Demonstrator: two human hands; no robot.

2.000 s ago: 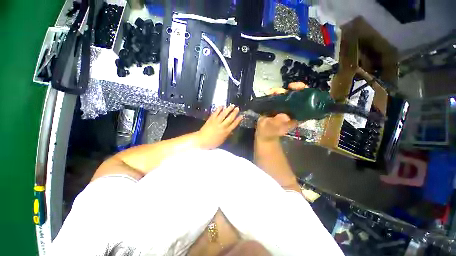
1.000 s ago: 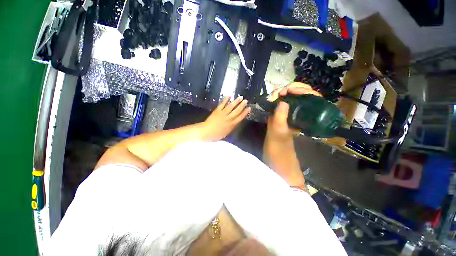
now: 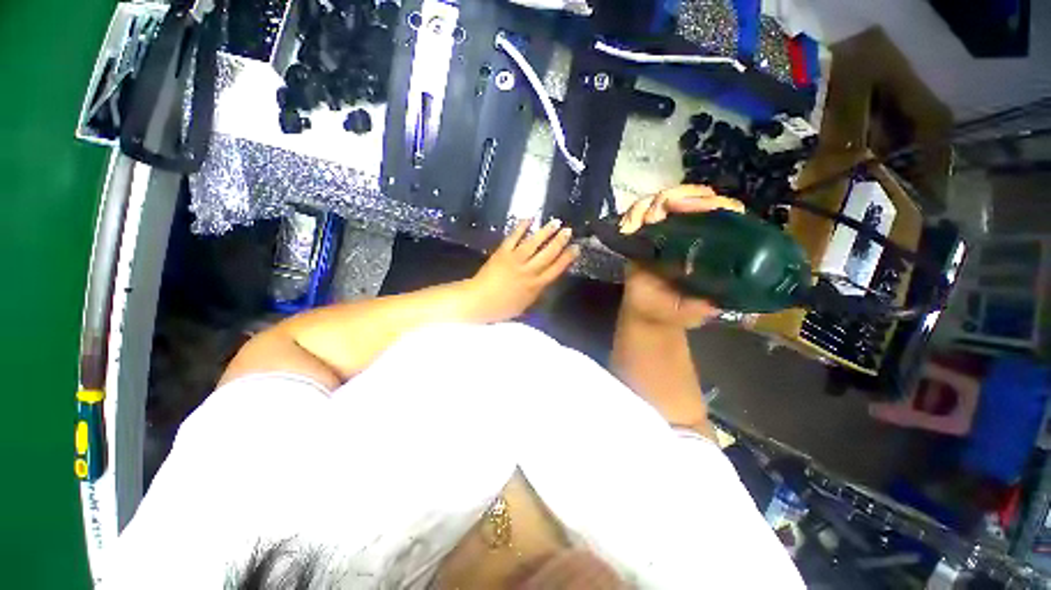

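A dark green electric screwdriver [image 3: 743,263] lies in my right hand [image 3: 668,259], its black nose pointing left at the near end of a long black lock panel [image 3: 587,150]. My right fingers wrap over and under its body. My left hand [image 3: 524,272] rests its fingertips at the near edge of the panels, just left of the nose. I cannot tell whether the left fingertips hold a small part. Another black panel [image 3: 461,144] with slots lies to the left. White cables [image 3: 539,98] lie across the panels. The contact point at the nose is too blurred to tell.
Loose black parts [image 3: 334,69] lie at back left, and another heap [image 3: 738,161] behind the screwdriver. A blue bin of screws [image 3: 720,25] is at the back. A cardboard box [image 3: 845,352] stands right. Bubble wrap [image 3: 259,184] covers the bench edge. A green conveyor [image 3: 40,288] runs along the left.
The view has shifted, so the bench sits higher and further right. The screwdriver's rear has swung slightly towards me, and my right grip on it has changed. My left hand stays at the panel edge.
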